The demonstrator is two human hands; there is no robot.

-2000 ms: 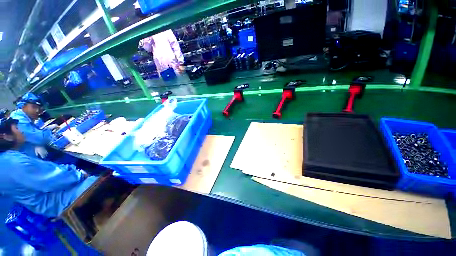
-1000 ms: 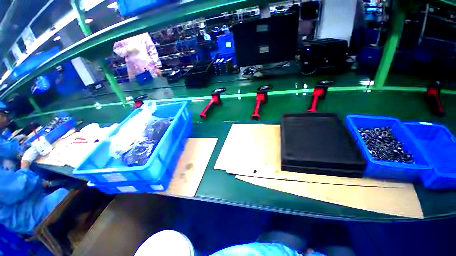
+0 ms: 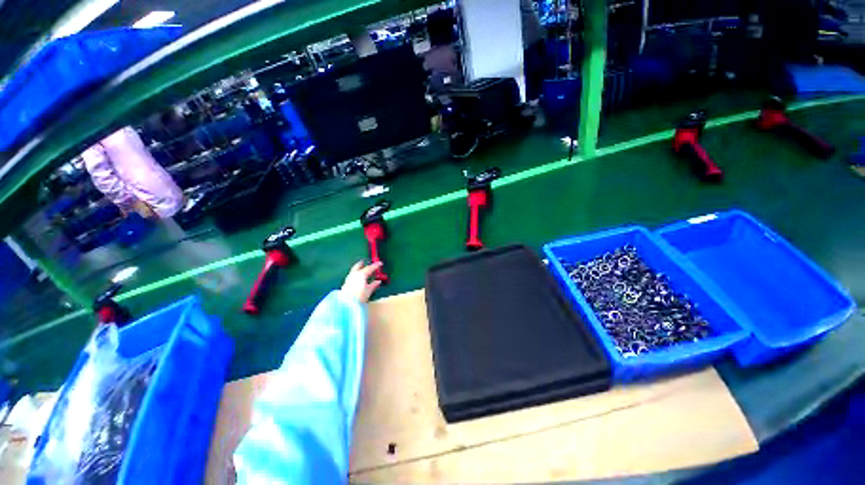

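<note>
My left hand (image 3: 360, 281), in a light blue sleeve, is stretched over the bench. Its fingers are at the lower end of the red handle of a handheld unit (image 3: 376, 248) with a dark head. Whether they have closed on it I cannot tell. My right hand is out of the picture. Other red units lie spaced along the bench, one (image 3: 476, 213) just right of the hand and one (image 3: 269, 275) to its left.
A flat black tray (image 3: 507, 327) lies on tan cardboard (image 3: 569, 436). To its right are a blue bin of small metal rings (image 3: 637, 303) and another blue bin (image 3: 768, 284). A blue tote (image 3: 185, 379) with plastic bags is at left. A person in pink (image 3: 133, 170) is beyond the bench.
The view has turned right and come closer to the bench, so things sit further left. My left arm has come into view and reached forward to a unit. The white round object has left the picture.
</note>
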